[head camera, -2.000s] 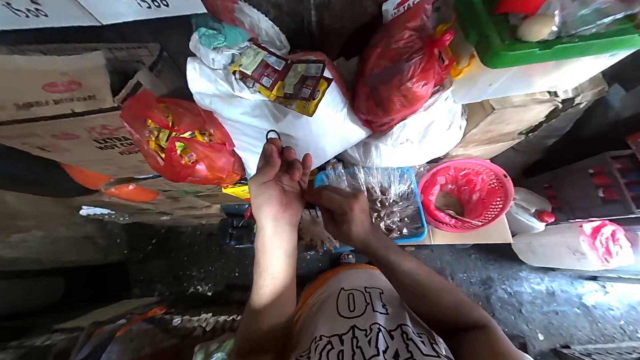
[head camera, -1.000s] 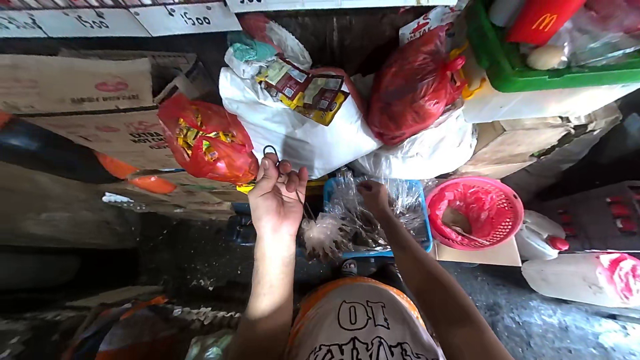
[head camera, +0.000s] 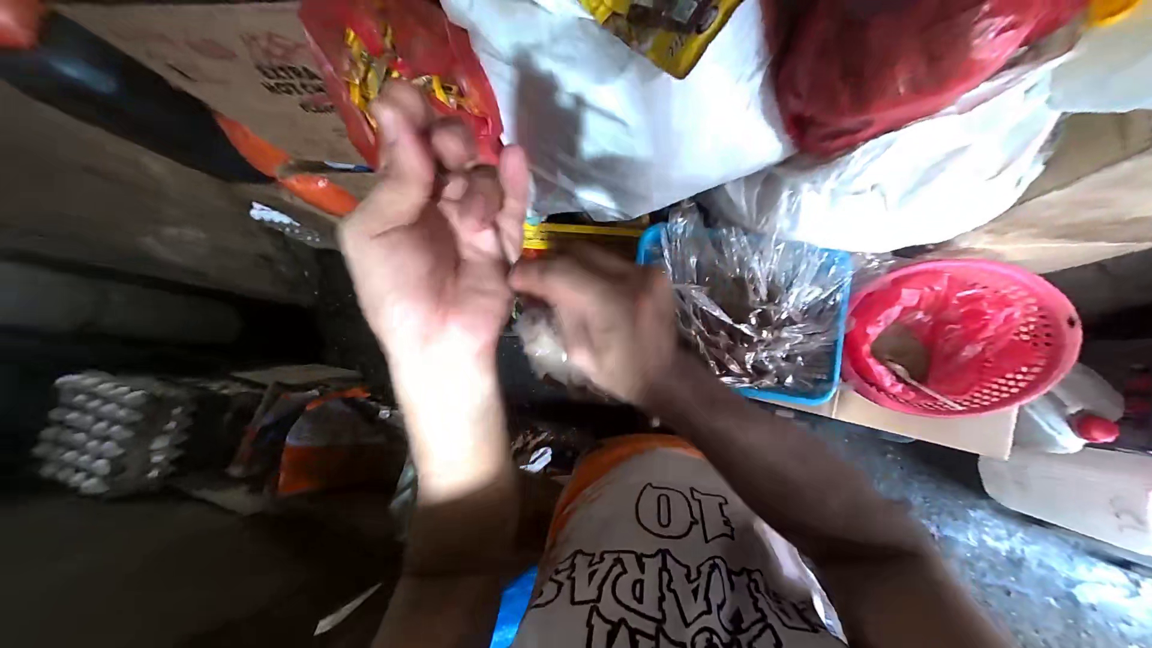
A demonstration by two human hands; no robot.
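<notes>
Palm up, my left hand (head camera: 441, 225) is raised with its fingers curled, in front of the red plastic bag of yellow packets (head camera: 360, 67). My right hand (head camera: 607, 315), blurred, is close to the left wrist, its fingertips near the heel of that palm. Beneath the right hand hangs a clear plastic bag (head camera: 544, 346), partly hidden; which fingers hold it is hard to see. Right of the hands, a blue tray (head camera: 844, 324) holds many small clear plastic bags with brown contents (head camera: 756, 315).
A pink plastic basket (head camera: 1053, 333) lined with a red bag stands right of the tray. White sacks (head camera: 630, 117) and a dark red bag (head camera: 900, 63) lie beyond. Stacked egg trays (head camera: 112, 432) are at lower left, a cardboard box (head camera: 252, 54) at upper left.
My right hand was over the blue tray one second ago and is now back beside my left wrist. The view has swung to the left.
</notes>
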